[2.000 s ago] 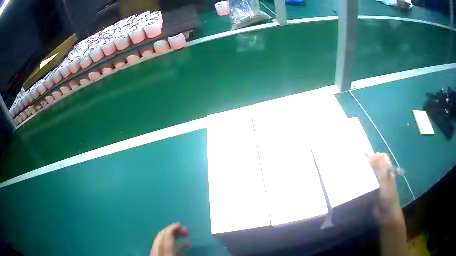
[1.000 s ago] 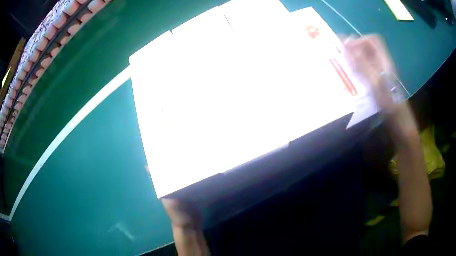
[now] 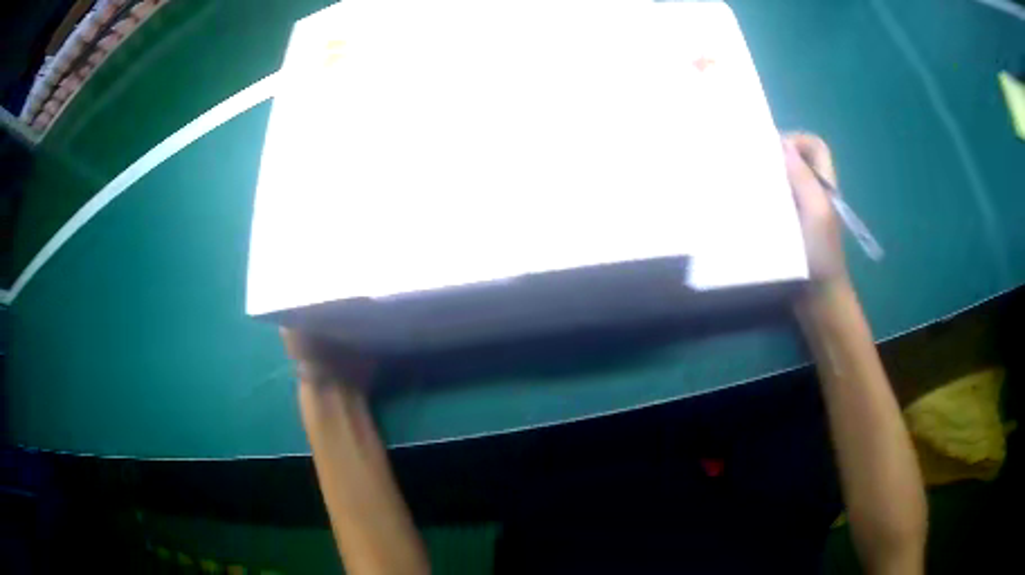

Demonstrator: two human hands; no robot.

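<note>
A group of white product boxes (image 3: 517, 157) lies side by side on the green workbench (image 3: 180, 337) and reads as one wide overexposed block. Small orange-red marks show near its upper left and upper right. My right hand (image 3: 815, 169) is against the block's right side with a thin clear or silver pen (image 3: 856, 225) sticking out of it. My left hand (image 3: 301, 346) is at the block's lower left corner. Its fingers are mostly hidden by the boxes, so its grip cannot be told.
A white rail (image 3: 146, 169) curves along the left. Rows of pinkish-white items (image 3: 81, 67) stand at the upper left. A yellow pad (image 3: 1015, 101) is at the right edge. A crumpled yellow bag (image 3: 961, 427) lies below the bench edge at the lower right.
My left hand has come to the block's left side, and my right hand stays at its right. The boxes now sit closer together, their front edge nearly parallel to the bench edge. The view has shifted.
</note>
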